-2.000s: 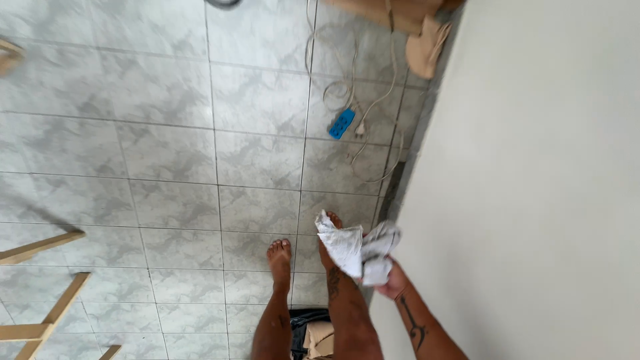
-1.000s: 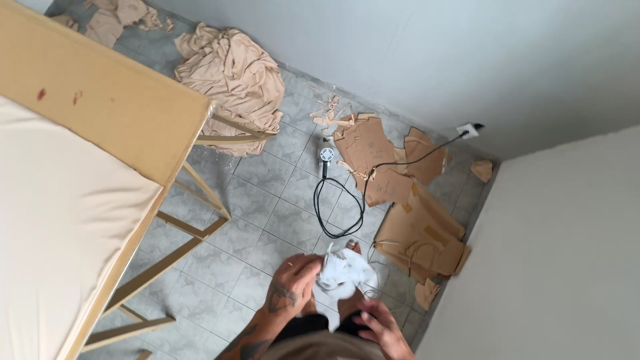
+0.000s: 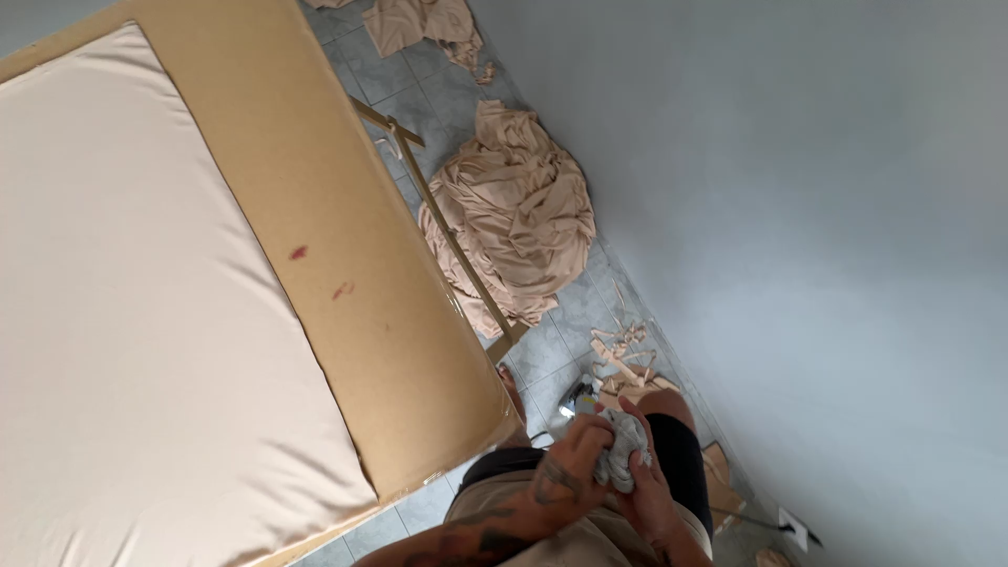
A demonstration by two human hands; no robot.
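Note:
A crumpled light grey cloth [image 3: 624, 450] is bunched between my two hands, in front of my body. My left hand [image 3: 581, 457] grips it from the left side, with the tattooed forearm below. My right hand [image 3: 650, 488] closes on it from the right. Just beyond the hands, a metallic tool [image 3: 579, 396] shows partly, low near the floor; its kind is unclear. On the left, a beige fabric [image 3: 157, 315] is spread over a table covered in brown cardboard [image 3: 394, 378].
A large heap of beige fabric [image 3: 520, 205] lies on the tiled floor between table and wall [image 3: 772, 236]. Thin fabric scraps [image 3: 626, 354], cardboard pieces [image 3: 720, 480] and a black cable [image 3: 744, 517] lie along the wall. The table's wooden frame [image 3: 449, 228] juts out beside the heap.
The view has swung toward the table and fabric heap. Two seconds ago only my right hand was seen holding the cloth; now both hands are closed around it.

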